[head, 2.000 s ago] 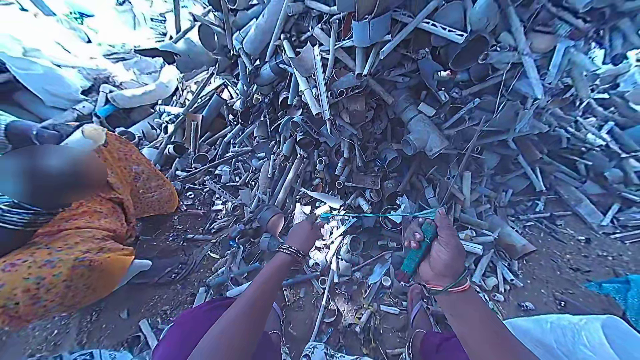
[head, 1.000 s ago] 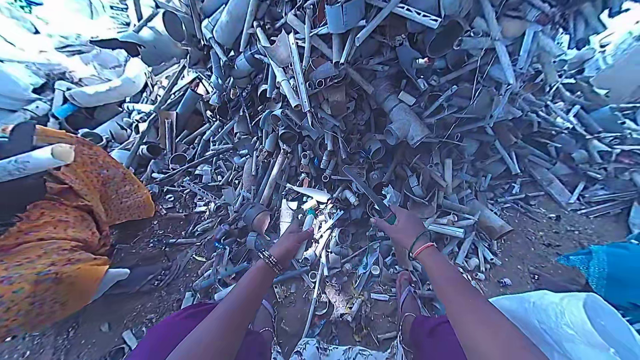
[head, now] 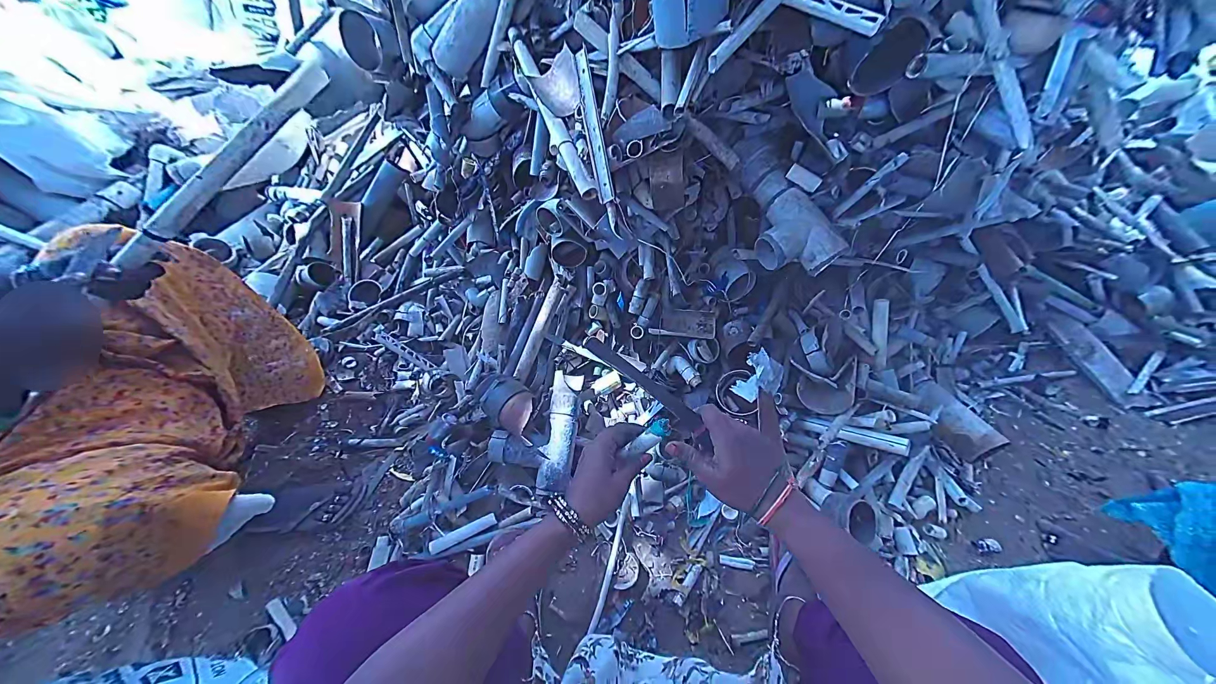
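Note:
Close together, low in the middle of the head view, are both hands. My left hand (head: pixel 608 475) grips a short pale pipe piece (head: pixel 646 441) with a bit of teal material at its tip. My right hand (head: pixel 736 451) is closed around the handle end of a long dark blade (head: pixel 646 380), whose far end points up and left over the scrap. The handle itself is mostly hidden by the fingers. Just left of my left hand lies a pale pipe fitting (head: pixel 560 427). A light blue scrap (head: pixel 760 375) sits beyond my right hand.
A large heap of grey pipe scraps (head: pixel 798 223) rises ahead. At the left sits a person in orange patterned cloth (head: pixel 114 456), with a long pipe (head: pixel 223 157) beside them. A white sack (head: pixel 1092 613) lies at the lower right, near a blue sheet (head: pixel 1173 532).
Two seconds ago a teal strand was stretched between my hands and a green item was in my right hand. Now my right hand holds the dark blade, and my hands are closer together.

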